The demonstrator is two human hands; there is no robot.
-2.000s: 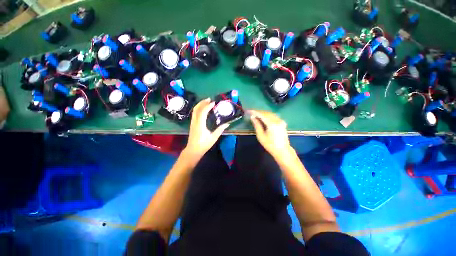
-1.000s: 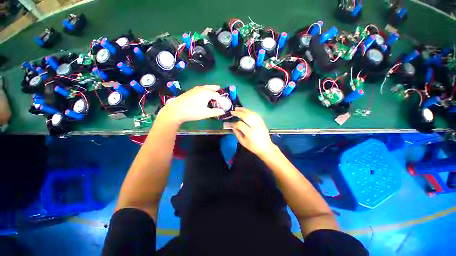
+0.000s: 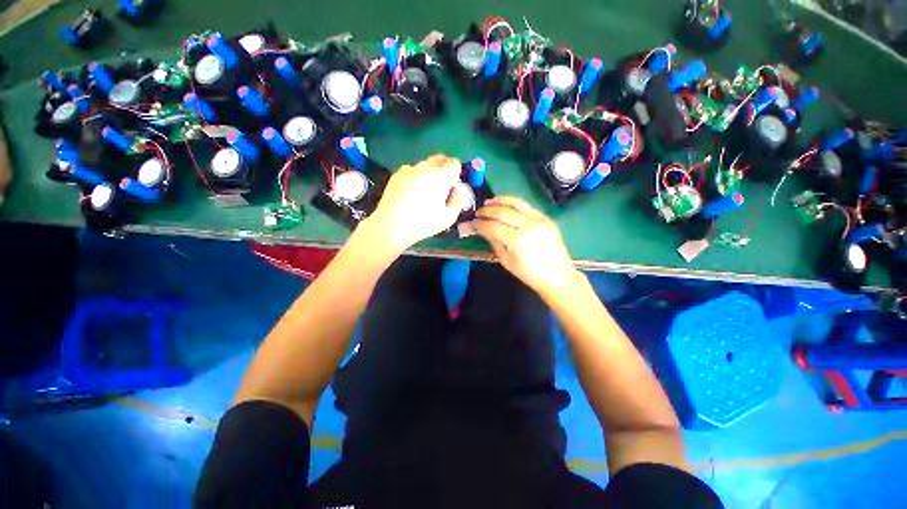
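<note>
A black speaker housing (image 3: 485, 190) with a blue battery cell (image 3: 477, 173) at its far side is between my hands, near the bench's front edge. Part of its silver-white disc (image 3: 464, 198) shows beside my left fingers. My left hand (image 3: 415, 202) lies over the left part of the unit, its fingers bent onto it. My right hand (image 3: 519, 236) touches its near right side with bent fingers. A small greyish-tan patch (image 3: 465, 229) shows at the near side, between the hands. My fingers hide most of the housing and any wires.
Partly assembled units (image 3: 227, 162) crowd the green bench (image 3: 438, 136) on both sides, one (image 3: 350, 187) close to my left hand. A loose green board (image 3: 283, 215) lies front left. A tan patch (image 3: 693, 249) lies front right. Below are blue stools (image 3: 724, 358) and a red one (image 3: 290, 259).
From two seconds ago, my left hand has moved from the unit's left side to over it. My right hand has come in to touch it. The view has tilted slightly.
</note>
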